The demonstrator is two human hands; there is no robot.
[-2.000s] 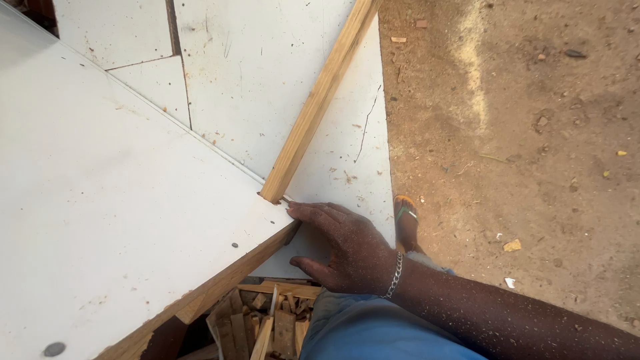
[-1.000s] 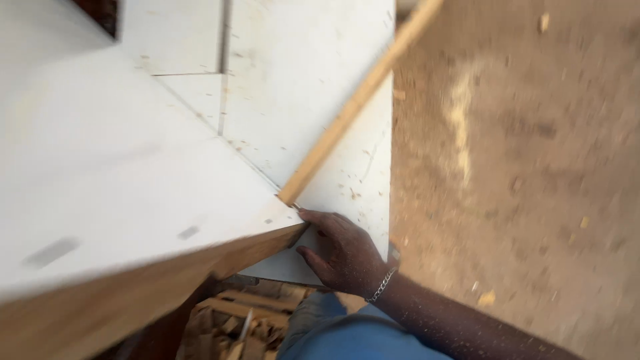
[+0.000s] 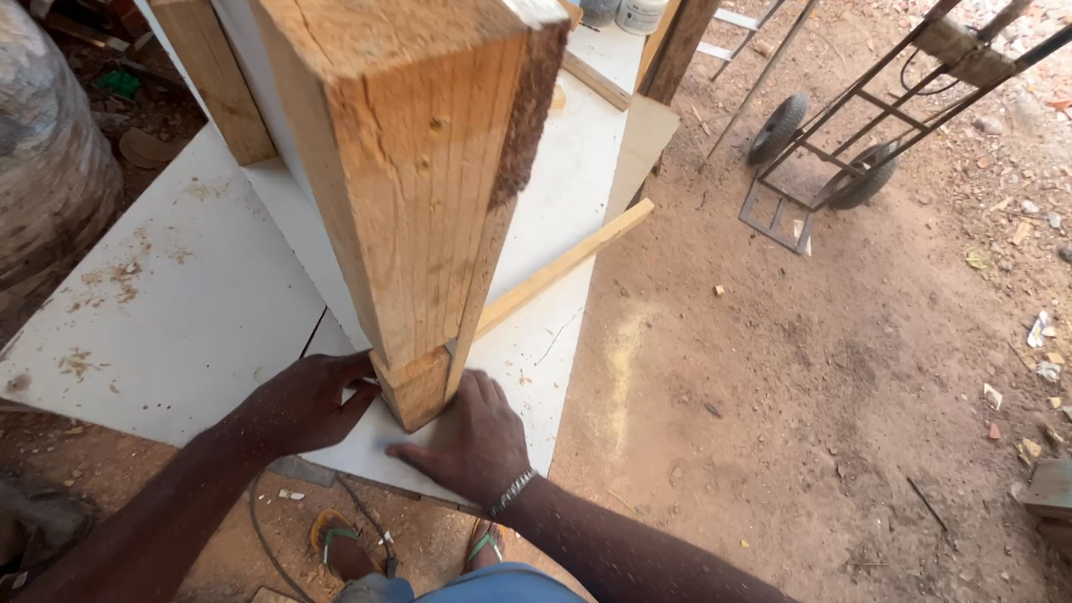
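A tall assembly of thick wooden boards (image 3: 419, 209) with a white panel behind it stands on edge on a white work surface (image 3: 243, 310). My left hand (image 3: 314, 402) touches the left side of its lower end, fingers bent against the wood and partly hidden. My right hand (image 3: 477, 435), a chain bracelet at its wrist, lies against the right side of the same end, its thumb spread away. Between them a short wooden block (image 3: 416, 389) forms the bottom corner. A narrow wooden strip (image 3: 569, 264) slants out to the right from behind the assembly.
Sawdust and shavings lie on the left of the surface. Containers (image 3: 641, 15) stand at its far end. A hand truck (image 3: 871, 117) is on the dirt ground at right. A large wrapped bulk (image 3: 50, 159) is at far left. A cable (image 3: 272, 544) runs near my feet.
The white panel, lying flat before, now stands on edge with its wooden frame toward me. My left hand has come into view at its lower end. The view has shifted widely.
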